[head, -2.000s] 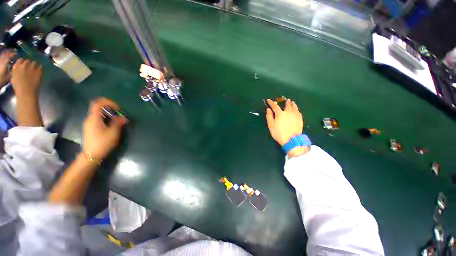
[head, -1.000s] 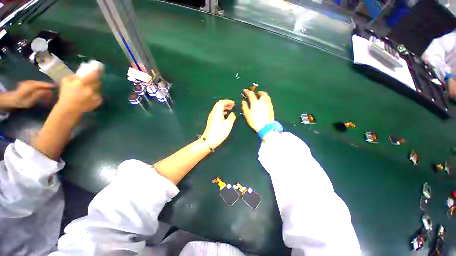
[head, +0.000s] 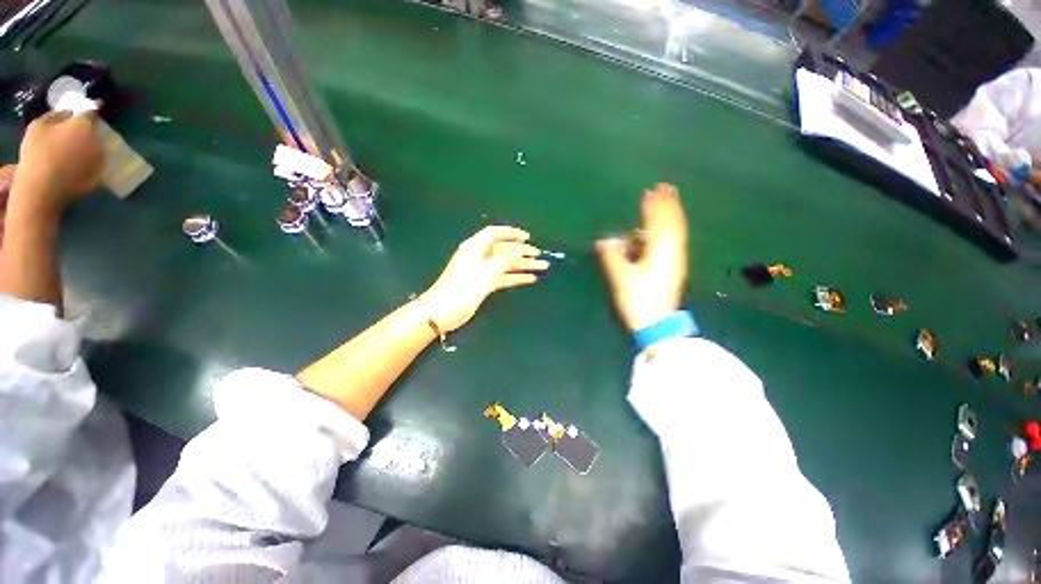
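My left hand (head: 485, 274) is low over the green surface with its fingers bent; a small dark patch shows at its fingertips, and I cannot tell if it is held. A tiny white-blue sliver (head: 551, 253) lies by those fingertips. My right hand (head: 651, 262), with a blue wristband, is blurred and to the right, thumb and fingers around a small brownish-silver piece (head: 635, 243), apparently a housing. Two dark display modules (head: 526, 443) with orange tails lie side by side near my body.
Screens and silver-rimmed housings (head: 829, 299) are spaced along the right. Round silver-topped parts (head: 331, 200) stand at the metal post's foot (head: 280, 91); another (head: 200, 228) stands apart. A neighbour's hand is at a translucent bottle (head: 123, 165) at left. A black holder (head: 959, 171) is at far right.
My right hand has moved right, away from my left hand. The nearest housing in the right-hand row no longer shows in its place. A round silver-topped part now stands apart at left.
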